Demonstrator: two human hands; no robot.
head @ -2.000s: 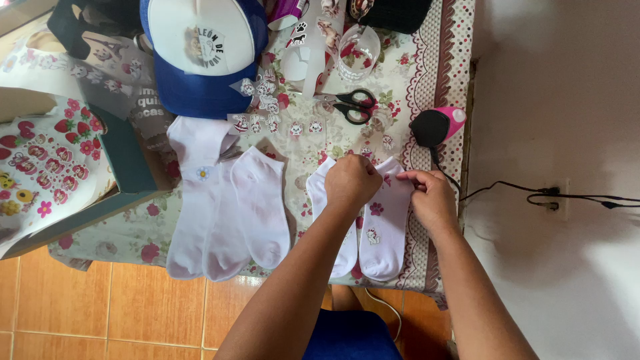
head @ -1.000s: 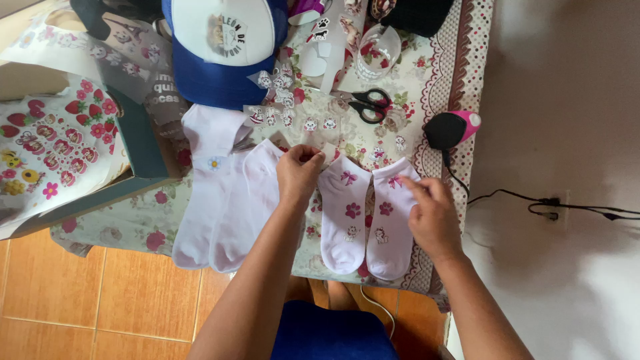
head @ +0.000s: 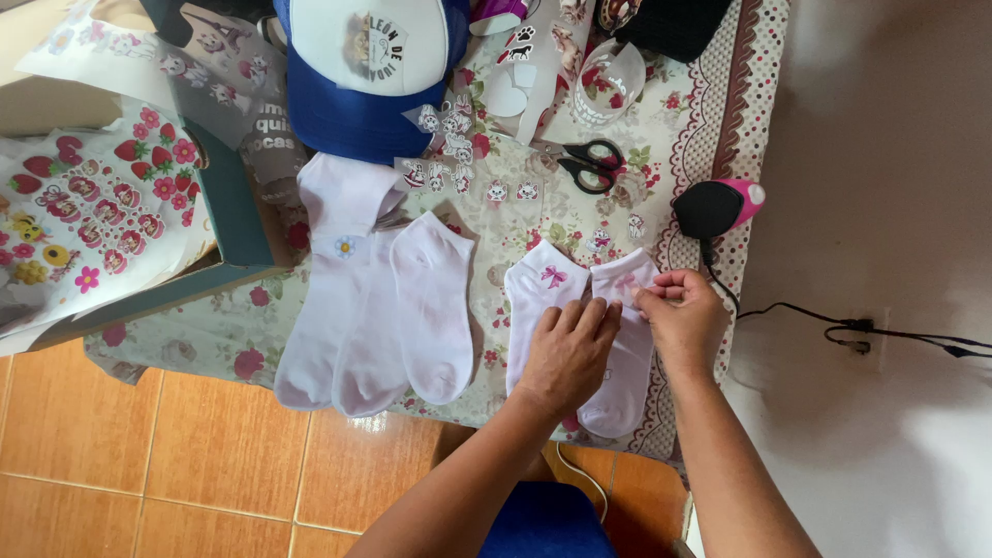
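Note:
Two white ankle socks lie side by side near the table's right front. The left one of the pair (head: 528,291) shows a pink bow print at its cuff. My left hand (head: 572,349) rests across both socks with its fingertips on the right one (head: 616,411), covering their middles. At the right sock's cuff, my right hand (head: 680,310) pinches something thin and clear, apparently a film, over a pale pink bow. Just above the pair lie small clear pieces with printed white cats (head: 601,239). More white socks (head: 436,310) lie to the left, one bearing a blue flower.
A pink and black corded device (head: 709,208) sits at the right edge, its cord running to the wall. Black-handled scissors (head: 592,164), a blue and white cap (head: 364,116) and cat transfers (head: 457,147) lie farther back. An open box (head: 232,201) holds printed sheets at left.
My left hand has moved from beside the left sock's cuff onto the pair. My right hand stays by the right sock's cuff, now pinching there.

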